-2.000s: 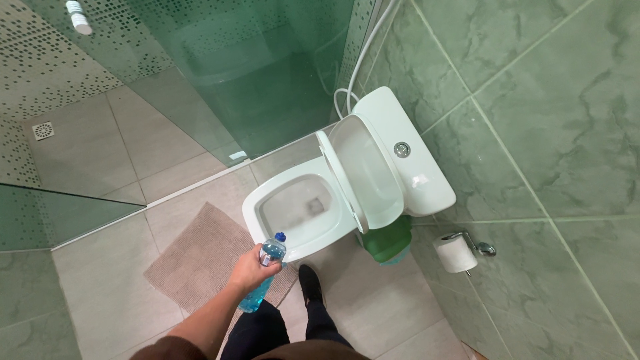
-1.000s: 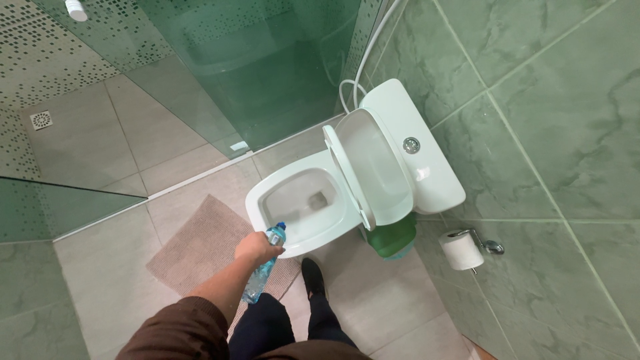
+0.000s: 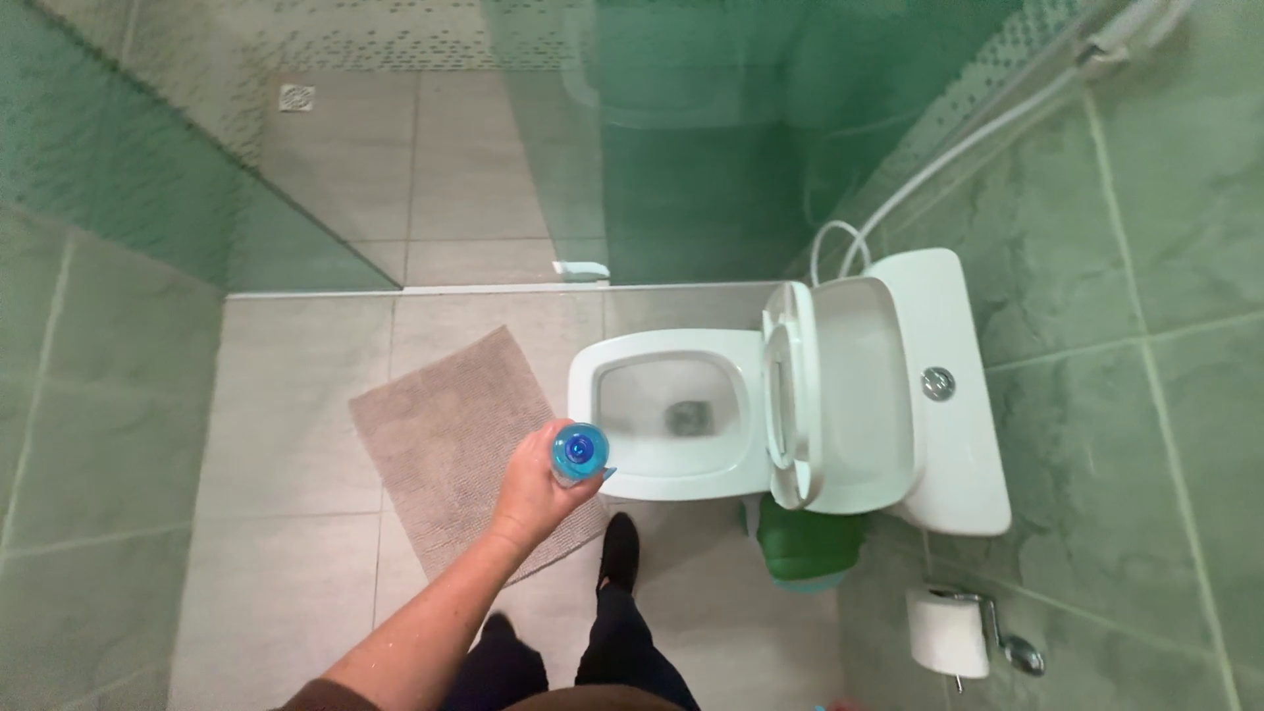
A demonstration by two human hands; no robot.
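Observation:
My left hand [image 3: 533,486] is closed around a clear plastic bottle of blue liquid [image 3: 580,451]. The bottle is seen from above, its blue cap or nozzle facing the camera; its lower part is hidden. Hand and bottle are near the front rim of the white toilet bowl [image 3: 671,488]; whether they touch it cannot be told. Both the toilet seat [image 3: 785,390] and the lid [image 3: 861,395] are raised, and dark water shows in the bowl. Of my right hand [image 3: 844,705], only a sliver of fingers seems to show at the bottom edge.
A beige bath mat [image 3: 454,425] lies left of the toilet. Glass shower panels [image 3: 691,197] stand behind a low sill [image 3: 494,287]. Beside the toilet is a green bin [image 3: 810,541]. A toilet paper roll [image 3: 946,634] hangs on the right wall. A white hose [image 3: 948,148] runs behind the toilet.
The bottle was slanted with its nozzle toward the bowl; now its top faces the camera. Fingers have appeared at the bottom edge. The view has turned.

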